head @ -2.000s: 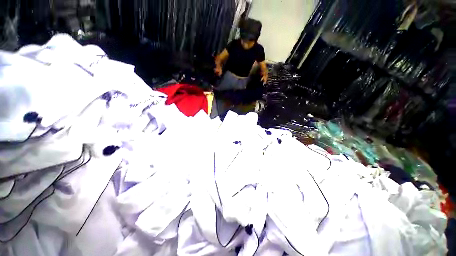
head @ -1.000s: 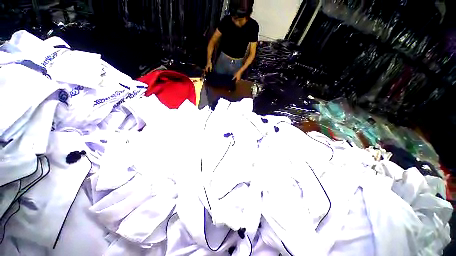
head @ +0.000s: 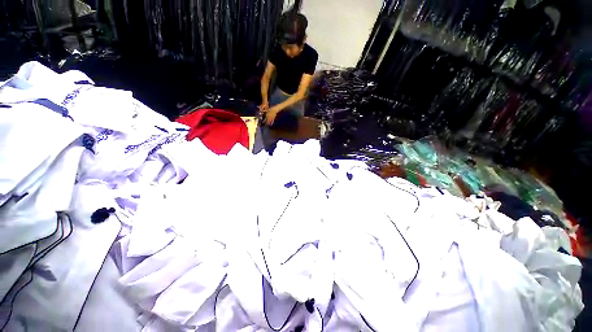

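A large heap of white shirts (head: 305,240) fills the lower part of the head view from left to right. The pieces have thin dark piping and small dark marks. Rows of small dark lettering or pattern show on white cloth at the upper left of the heap. Neither my left hand nor my right hand is in the picture. Nothing is seen holding the cloth.
A person (head: 290,71) in a black top bends over a brown surface (head: 302,130) behind the heap. Red cloth (head: 217,130) lies left of them. Green-red bagged goods (head: 448,168) lie behind the heap at right. Dark garments in film (head: 195,39) hang behind.
The view has shifted, so the left part of the heap sits differently. The person behind the heap now bends lower, with both hands close together at the left of the brown surface.
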